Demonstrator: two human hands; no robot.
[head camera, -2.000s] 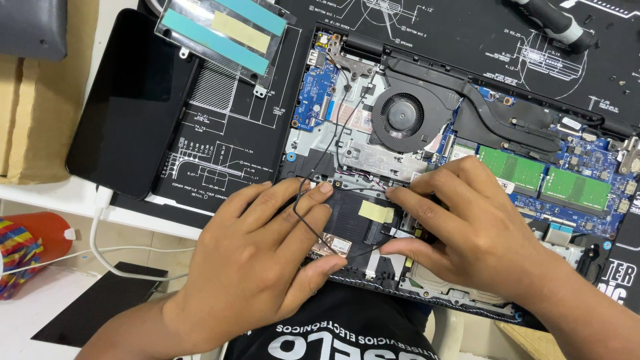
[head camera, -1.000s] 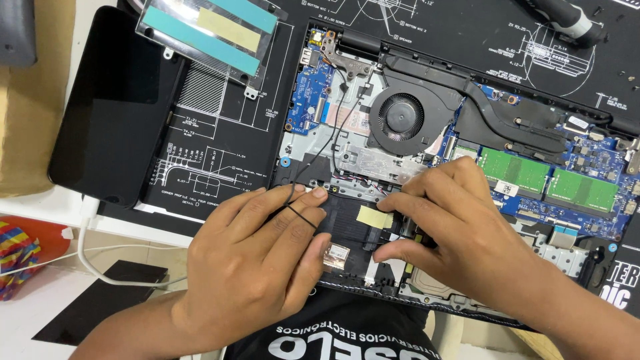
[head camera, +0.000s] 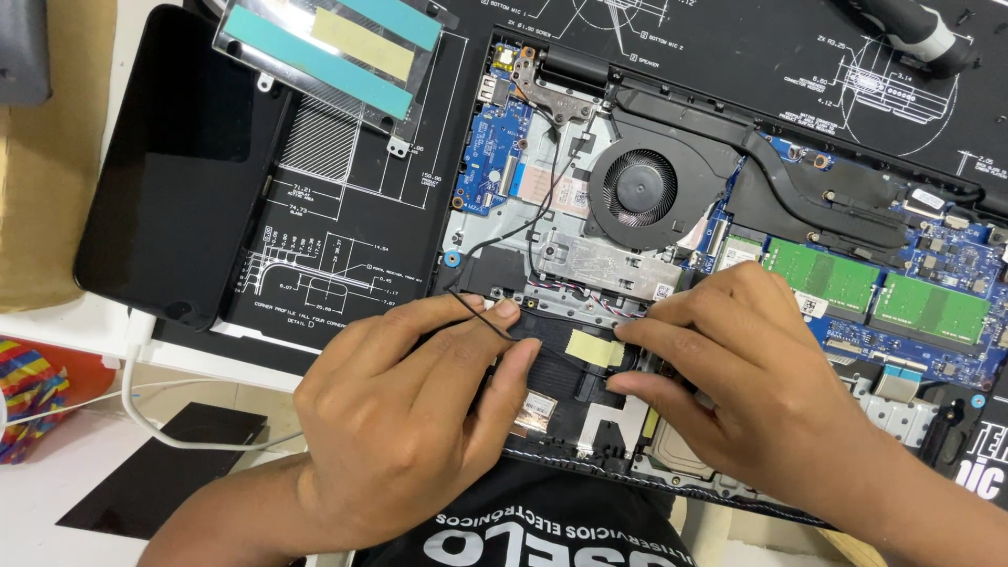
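An opened laptop chassis (head camera: 567, 465) lies with its inside facing up. My left hand (head camera: 417, 394) is over its lower left part, a thin black cable (head camera: 472, 310) running across the fingers toward the thumb tip. That cable goes up past the cooling fan (head camera: 639, 187) to the metal hinge (head camera: 555, 98). My right hand (head camera: 732, 370) has its thumb and index finger close together beside a yellow tape piece (head camera: 594, 349); what lies between them is hidden. Green memory modules (head camera: 823, 277) sit on the blue board to the right.
A black phone (head camera: 169, 173) lies left of the laptop, beside a metal bracket with teal strips (head camera: 315, 67). A black-and-white tool handle (head camera: 917, 35) is at the upper right. A white cable (head camera: 130, 394) hangs at the left, above a dark flat panel (head camera: 169, 472).
My left hand's thumb has come up to the cable near the fingertips. The cable loop once hanging between my hands in the oldest frame is drawn up across the left fingers.
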